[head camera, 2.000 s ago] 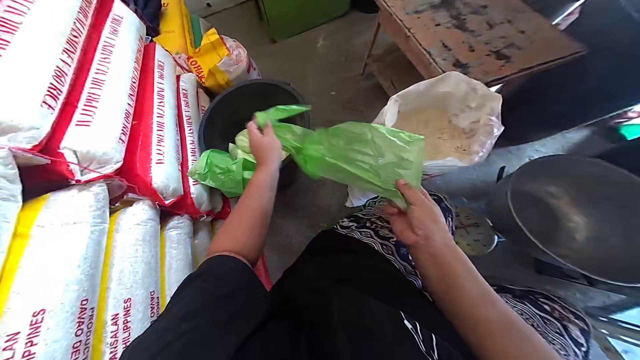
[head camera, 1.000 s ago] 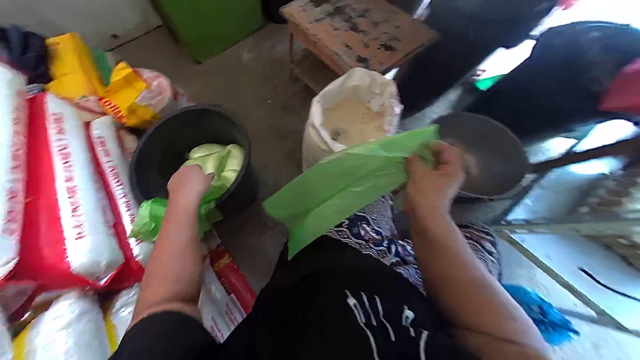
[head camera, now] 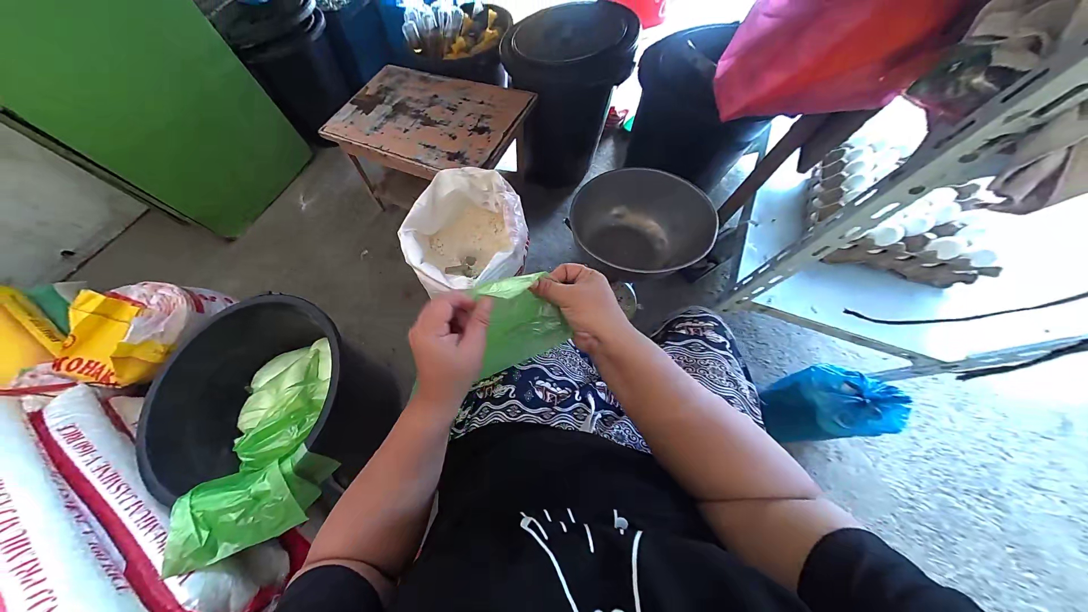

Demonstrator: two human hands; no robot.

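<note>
A thin green plastic bag (head camera: 520,330) is stretched between my two hands above my lap. My left hand (head camera: 450,344) pinches its left top edge between thumb and fingers, and my right hand (head camera: 585,304) grips the right top corner. Just beyond the bag stands an open white sack (head camera: 469,234) of pale powder with a scoop-like object partly sunk in it. At my left, more green plastic bags (head camera: 246,501) hang over the rim of a black plastic tub (head camera: 191,365), with pale filled green ones inside.
Printed rice sacks (head camera: 93,501) lie at lower left. A worn wooden stool (head camera: 425,115) and lidded black bins (head camera: 568,93) stand ahead. A wide metal basin (head camera: 643,223) is right of the sack. Egg trays (head camera: 926,242) sit on a metal rack at right, near a blue plastic bag (head camera: 833,401).
My left hand has left the tub and come to the bag's edge beside my right hand. Green bags now drape over the tub's rim. The view has swung rightward.
</note>
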